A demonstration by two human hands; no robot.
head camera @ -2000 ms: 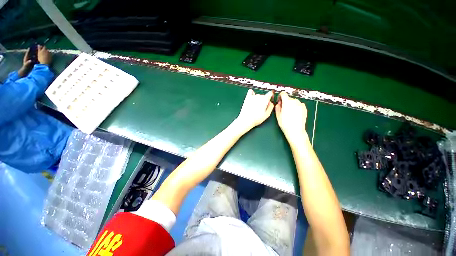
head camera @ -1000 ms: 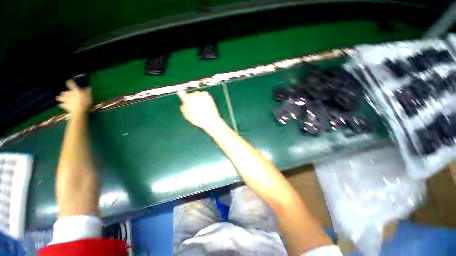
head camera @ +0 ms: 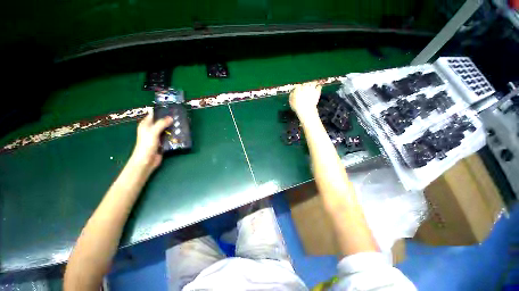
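Note:
A black phone body (head camera: pixel 177 126) is in my left hand (head camera: pixel 151 136), held over the bench near the rusty edge strip. Its silvery-blue board shows at the far end, and small pale and orange marks show on the dark part. My right hand (head camera: pixel 305 98) is at the far left edge of the pile of black covers (head camera: pixel 337 113). Its fingers are bent, and whether they hold a cover cannot be seen.
Two more phones (head camera: pixel 217 69) lie on the green conveyor (head camera: pixel 256 62) beyond the chipped edge strip (head camera: pixel 244 95). A blister tray of covers (head camera: pixel 398 133) is at right, with a white pocketed tray (head camera: pixel 468 77) behind it. A plastic bag (head camera: pixel 392 199) and cardboard box (head camera: pixel 455 199) are below.
My left hand has brought a phone body from the conveyor to over the bench. My right hand has moved right to the pile of covers. The view has shifted to the right.

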